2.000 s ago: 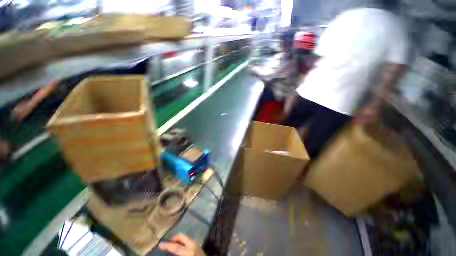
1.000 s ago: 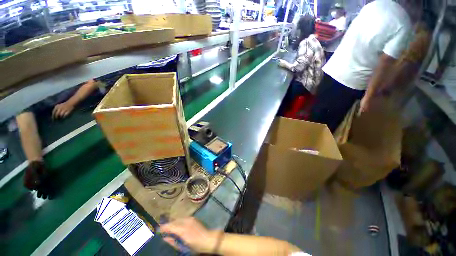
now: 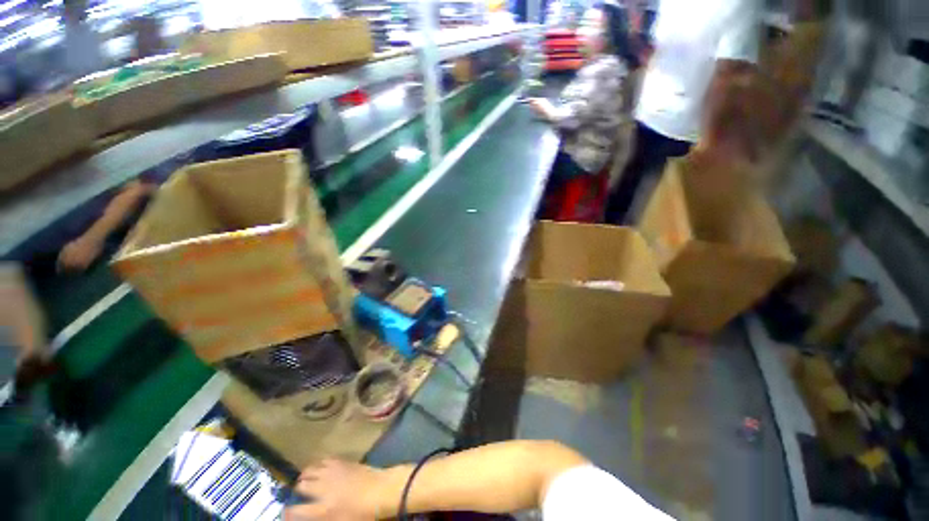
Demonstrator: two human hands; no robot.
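My right hand (image 3: 341, 490) is at the bottom edge, blurred and partly cut off, with its fingers bent down at the right edge of an overlapping pile of white modules with dark blue lines (image 3: 226, 476). A thin dark cord loops over my wrist. What the fingers hold, if anything, cannot be made out. My left hand is not in view.
A tall open carton (image 3: 229, 259) stands over a black round grille (image 3: 295, 364). A blue soldering station (image 3: 402, 313) and a round tin (image 3: 380, 391) are beside it. Open cartons (image 3: 591, 321) stand on the floor at right. Several people are around the line.
The view has swung about. My right forearm, mostly outside the view two seconds ago, now reaches across the bottom. The standing person's carton is now upright beside the other floor carton.
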